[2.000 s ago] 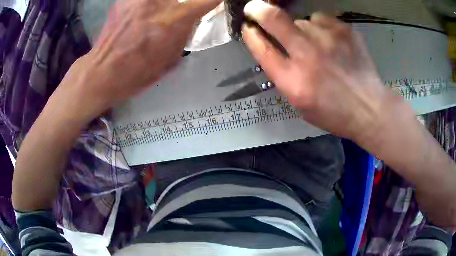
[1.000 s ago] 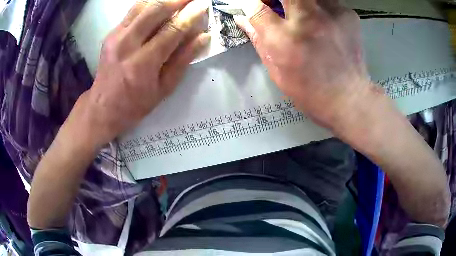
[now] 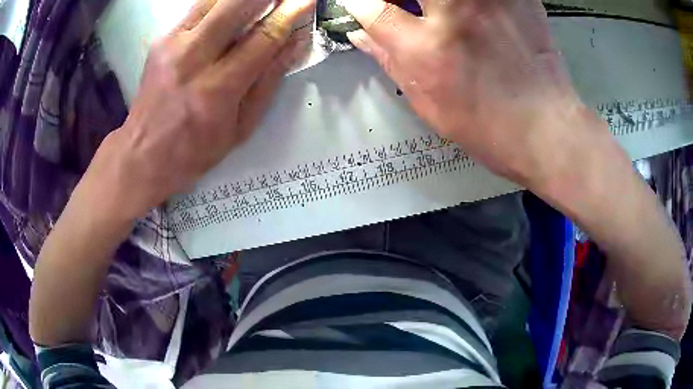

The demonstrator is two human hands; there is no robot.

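Observation:
My left hand [image 3: 205,91] is at the top left of the table, its fingertips at a small white and dark garment piece [image 3: 325,47]. My right hand [image 3: 471,83] is at the top right, its thumb and fingers at the right side of the same piece. The piece shows only between the two hands at the top edge; most of it is hidden or cut off. A bit of a dark object shows under the right fingers, too little to name. No needle or machine head can be made out.
The white table [image 3: 334,106] has a printed ruler [image 3: 334,178] along its near edge. Purple plaid cloth [image 3: 53,152] hangs at left, more at lower right. A blue edge [image 3: 561,304] stands right of the wearer's lap. A dark gap line [image 3: 608,19] crosses the top right.
The pointed blades seen under my right hand two seconds ago no longer show. Since one second ago, both hands sit slightly higher in view and less of the dark patterned piece shows.

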